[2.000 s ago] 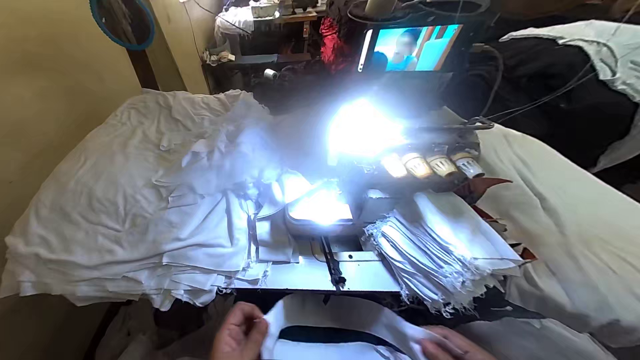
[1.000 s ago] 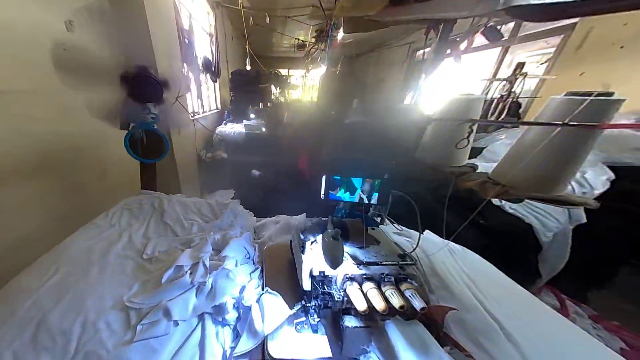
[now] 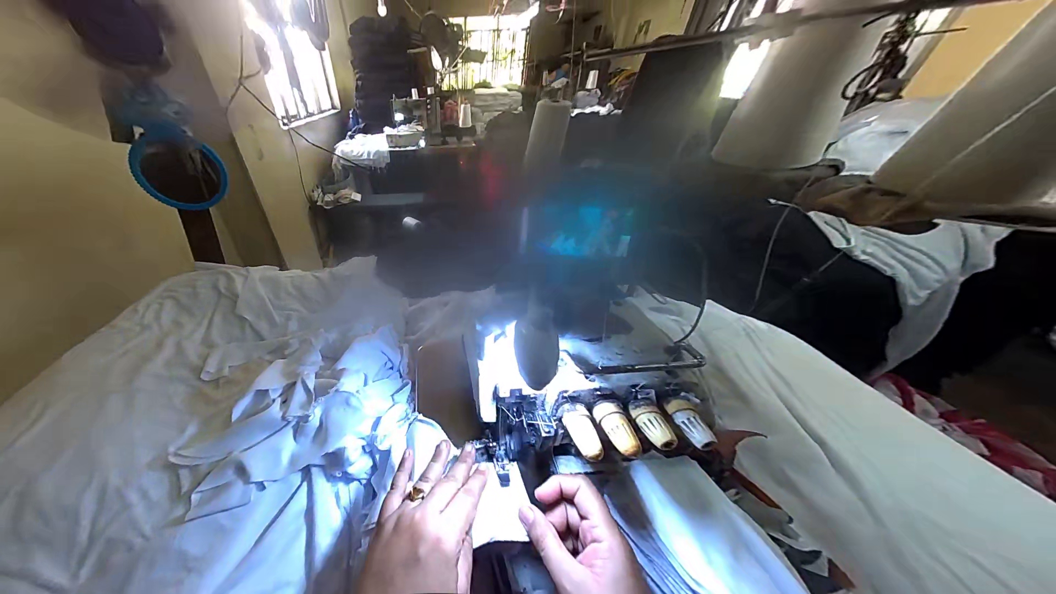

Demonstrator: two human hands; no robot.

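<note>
At an overlock sewing machine [image 3: 520, 412], my left hand [image 3: 429, 520] lies palm down with fingers apart on white fabric [image 3: 502, 511], left of the presser foot. A ring is on one of its fingers. My right hand [image 3: 582, 532] is to the right of the foot, its fingers curled and the thumb near the index finger at the fabric's right edge; whether it pinches the cloth is unclear. Several tension knobs [image 3: 615, 429] sit above my right hand. A stack of white fabric pieces [image 3: 693, 528] lies beside it. The lamp's glare washes out part of the machine.
Crumpled white cloth pieces [image 3: 330, 412] lie on the left, over a larger white cloth [image 3: 107, 445]. More white cloth [image 3: 874, 429] covers the right side. Large thread cones [image 3: 767, 107] stand at upper right. A blurred lit screen [image 3: 586, 231] is behind the machine.
The view has swung upward since the first frame. Two seconds ago both hands held a white fabric band at the table's front edge; now they are at the machine's needle area.
</note>
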